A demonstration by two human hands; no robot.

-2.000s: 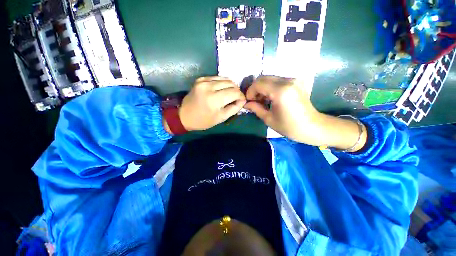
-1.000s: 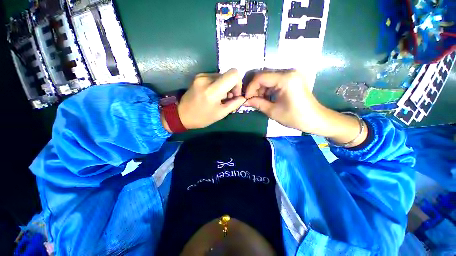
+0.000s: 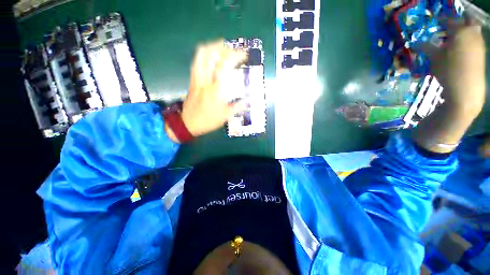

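Observation:
The phone mid-frame assembly (image 3: 255, 88) lies upright in front of me, with its speckled board end and a black sticker at the far end. My left hand (image 3: 212, 88) is blurred over its left edge, fingers apart, with nothing visible in them; whether it touches the frame is unclear. The sticker liner sheet (image 3: 294, 113) lies just right of the frame, black shapes on its far part and blank white nearer me. My right hand (image 3: 462, 70) is at the far right by the scrap container, strongly blurred; its fingertips and anything in them cannot be made out.
Three waiting phone frames (image 3: 115, 70) lie side by side at left. The red-rimmed scrap container (image 3: 400, 27) with shiny blue bits is at upper right. A green card (image 3: 387, 113) and spare sticker sheets (image 3: 424, 102) lie below it. A pale rail (image 3: 35, 6) shows at upper left.
My hands have parted: the right has swung far right to the scrap container, and the left has moved up and left with its fingers spread. The whole phone frame now shows nearer me.

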